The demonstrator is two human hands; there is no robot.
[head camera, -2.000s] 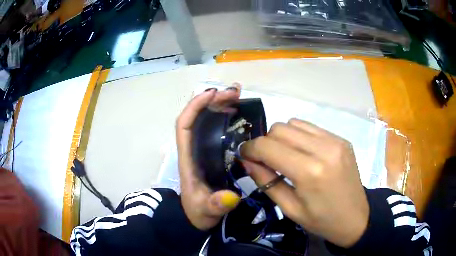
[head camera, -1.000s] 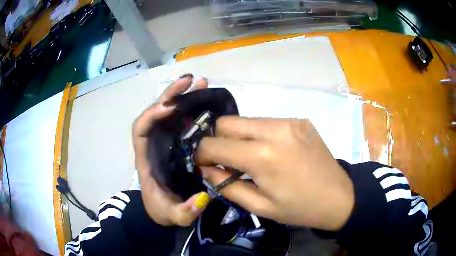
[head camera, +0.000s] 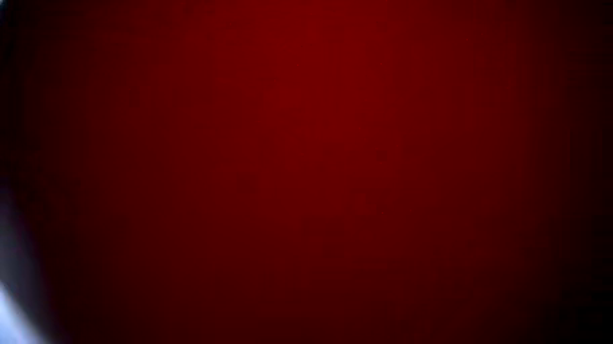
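A dark red blur covers nearly the whole head view, as if something lies right against the lens. What covers it cannot be told. Neither my left hand nor my right hand can be made out. The black cover, its board and the wires are hidden.
A blurred pale bluish-white patch (head camera: 15, 319) shows at the lower left edge, with a dark grey band above it. Nothing else can be made out.
The view of both hands at the black cover over the bench has been replaced by a dark red blur. How the hands or the cover moved cannot be told.
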